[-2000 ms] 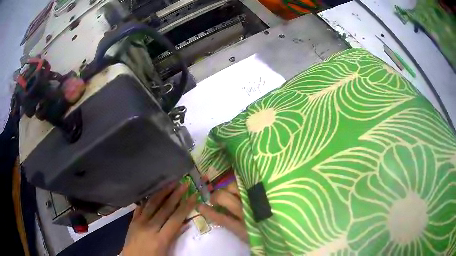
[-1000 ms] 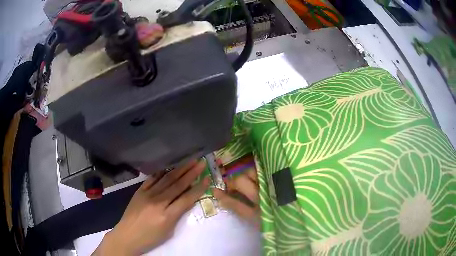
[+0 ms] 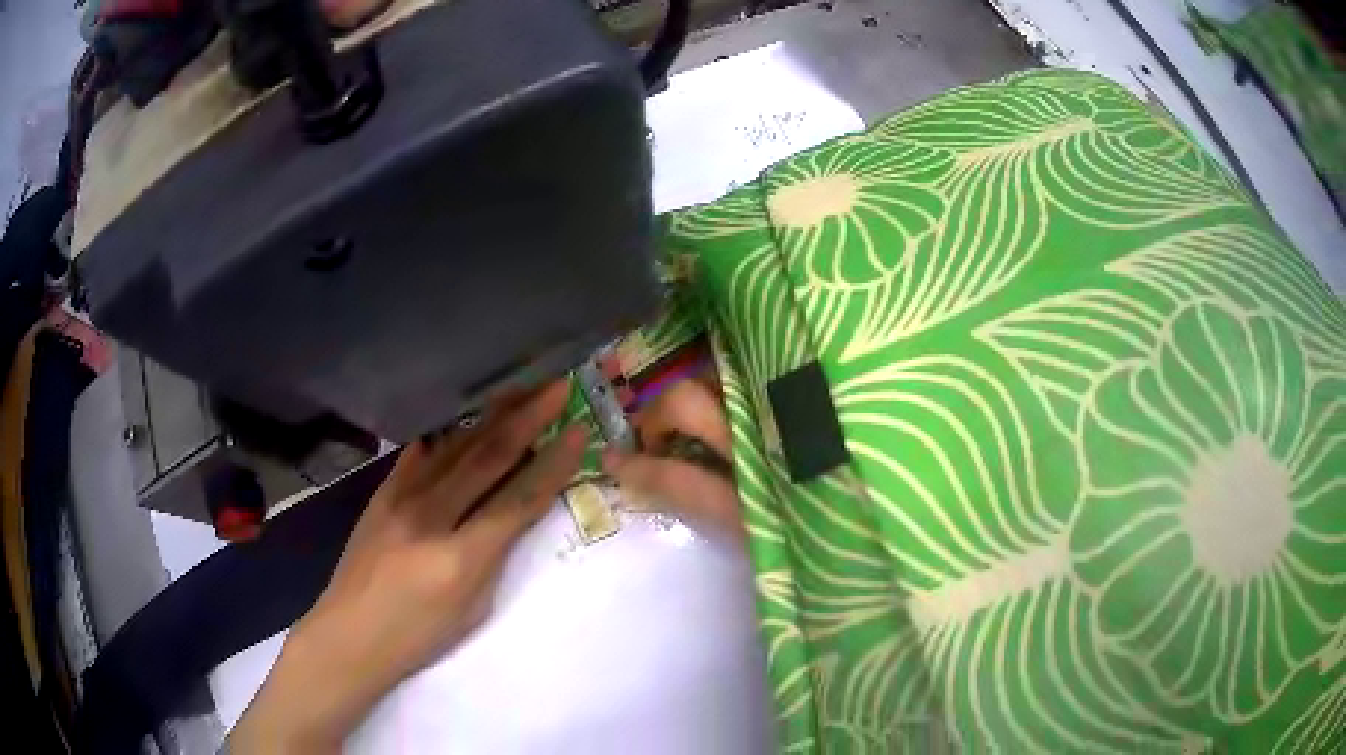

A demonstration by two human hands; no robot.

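Observation:
The green floral bag [image 3: 1019, 369] lies on the right of the machine bed, with a small black patch [image 3: 809, 421] on its face. My left hand [image 3: 428, 546] lies flat with fingers spread, fingertips on green fabric under the machine head [image 3: 384, 221], left of the metal clamp [image 3: 608, 406]. My right hand [image 3: 679, 457] is right of the clamp, partly hidden by the bag, its fingers on the fabric edge by the purple binding [image 3: 667, 381]. A tan guide piece [image 3: 592, 512] sits on the white sheet [image 3: 591, 649] just below the fingers. The fabric under the head is partly hidden.
A long black strap [image 3: 222, 605] runs from the lower left toward the head. A red button [image 3: 238, 522] sits low at the head's left. A handwritten white paper [image 3: 753, 126] lies behind the work. Green fabric [image 3: 1281, 81] lies at the upper right.
The camera view has shifted, so the machine head looks larger and the rear of the bed has left the picture. Both hands stay beside the clamp, with little change in their hold on the fabric.

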